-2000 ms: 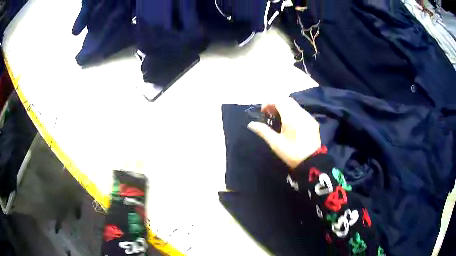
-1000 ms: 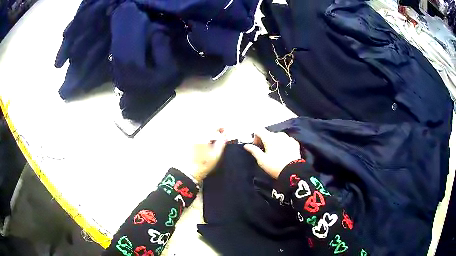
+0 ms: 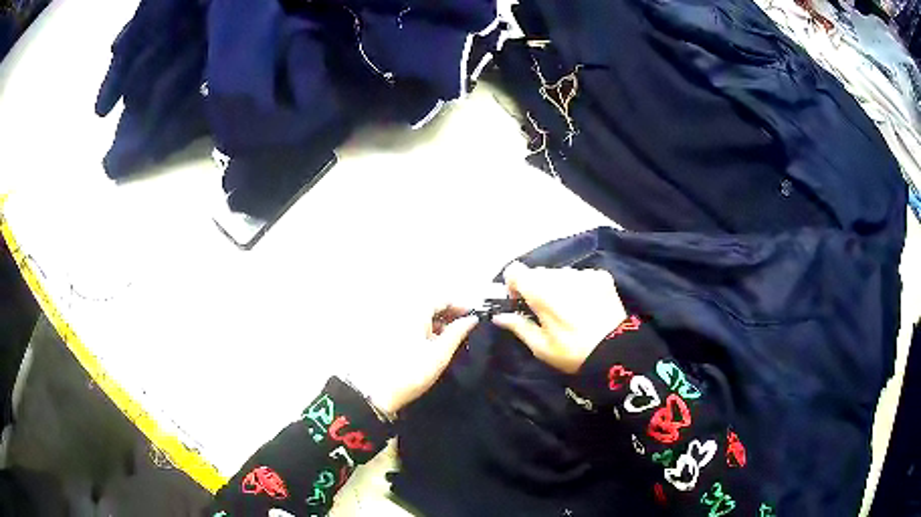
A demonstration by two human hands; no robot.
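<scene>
A dark navy jacket [image 3: 737, 293] lies spread at the right and front, partly showing shinier cloth. My left hand [image 3: 419, 358] pinches the jacket's edge near the middle of the view. My right hand [image 3: 566, 313] is close beside it, with small dark thread snips [image 3: 497, 306] in its fingers. The snips point left, toward the left fingertips at the cloth edge. The exact spot between the fingers is too small to tell.
The white table [image 3: 333, 273] has a yellow edge [image 3: 121, 399] at left. Bright navy pieces with white trim [image 3: 293, 81] lie at the far left, over a flat dark-edged object [image 3: 278, 212]. A tan thread tangle [image 3: 555, 96] lies on dark cloth [image 3: 687, 121] beyond.
My left hand has come in from the lower left and taken the cloth edge. My right hand with the snips has moved down beside it. The jacket edge is now raised and bunched.
</scene>
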